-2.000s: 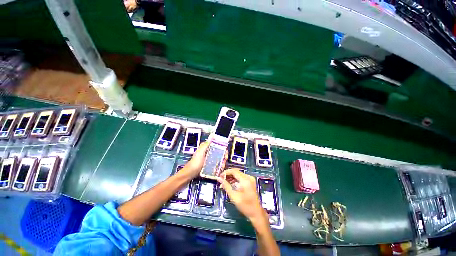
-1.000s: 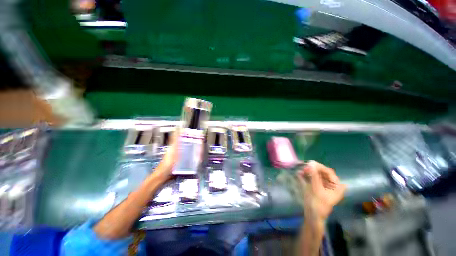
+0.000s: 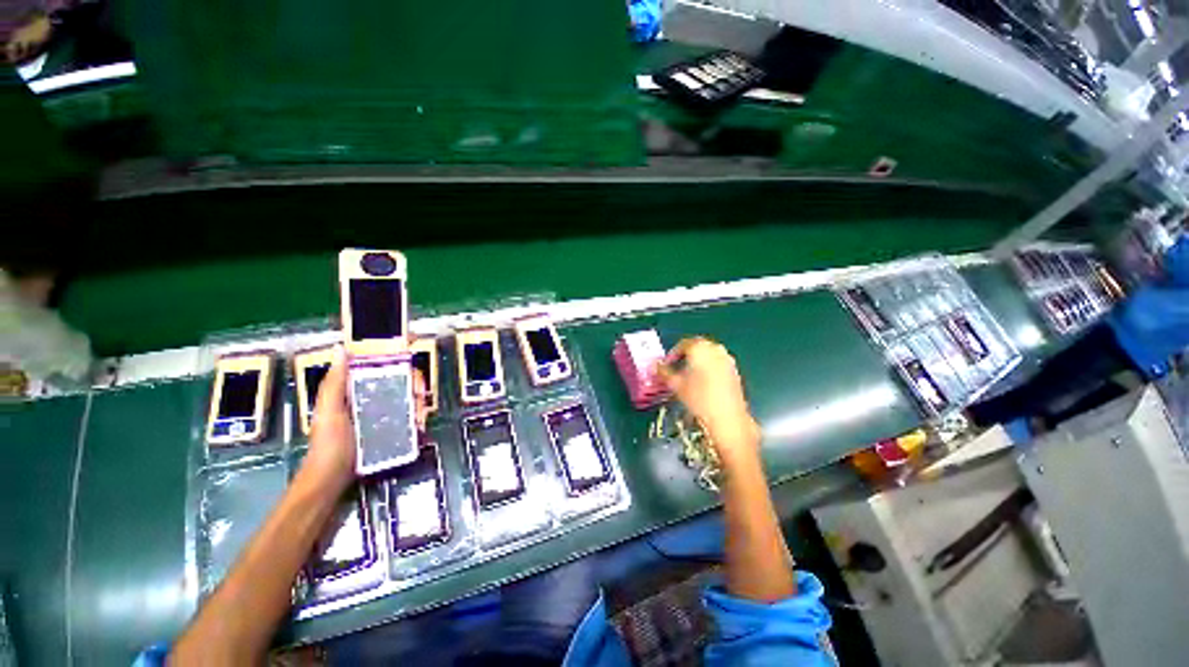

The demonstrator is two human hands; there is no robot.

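Note:
My left hand (image 3: 331, 424) holds an open flip phone (image 3: 378, 306) upright over the clear blister tray (image 3: 241, 508); its lower half shows a grey patterned face. My right hand (image 3: 711, 391) has its fingertips at the right edge of the pink keypad stack (image 3: 642, 366); whether they grip a keypad I cannot tell. Closed phones (image 3: 480, 365) stand in the tray's far row, and phones with larger dark faces (image 3: 496, 456) lie in the near row. The near row's leftmost pocket holds no phone.
Curled tan strips (image 3: 691, 450) lie beside the stack. Clear trays (image 3: 932, 332) with darker parts lie to the right. Grey equipment (image 3: 913, 547) stands below the bench edge at right. A person's blue sleeve (image 3: 1154, 326) shows at far right.
The view has swung right. My right hand has gone from the phone's lower half, past the tan strips, to the pink stack. My left hand still holds the open phone.

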